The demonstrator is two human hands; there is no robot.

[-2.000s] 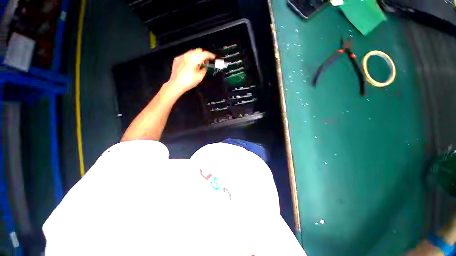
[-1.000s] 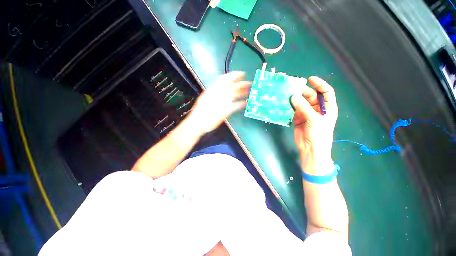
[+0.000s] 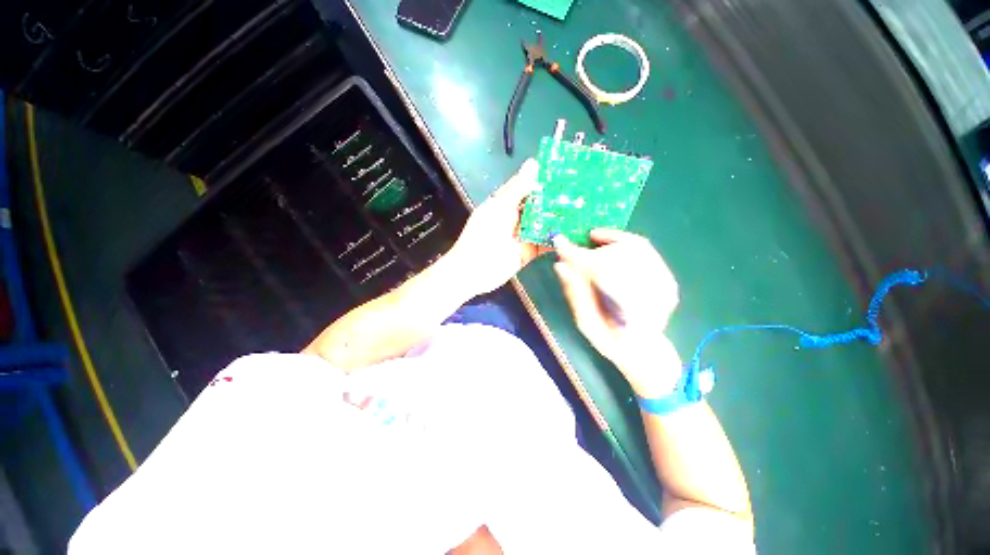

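Observation:
The green circuit board (image 3: pixel 589 193) is held up over the bench edge, its dotted side facing me and pins along its far edge. My left hand (image 3: pixel 502 233) grips the board's left edge; part of its fingers is hidden behind it. My right hand (image 3: pixel 624 287), with a blue wrist strap (image 3: pixel 671 401), holds a dark pen (image 3: pixel 610 308). A blue tip shows at the board's near edge. The pen is mostly hidden by the fingers.
Open side cutters (image 3: pixel 540 67) and a tape roll (image 3: pixel 613 68) lie on the green mat (image 3: pixel 782 434) beyond the board. A phone (image 3: pixel 433 13) is at the top edge. A black tray (image 3: pixel 250 260) with small parts is left, below the bench. A coiled blue cord (image 3: pixel 868 331) runs right, towards the dark conveyor (image 3: pixel 858 163).
My left hand has taken hold of the board's left edge. My right hand has let go of the board's right side and moved to its near edge with the pen.

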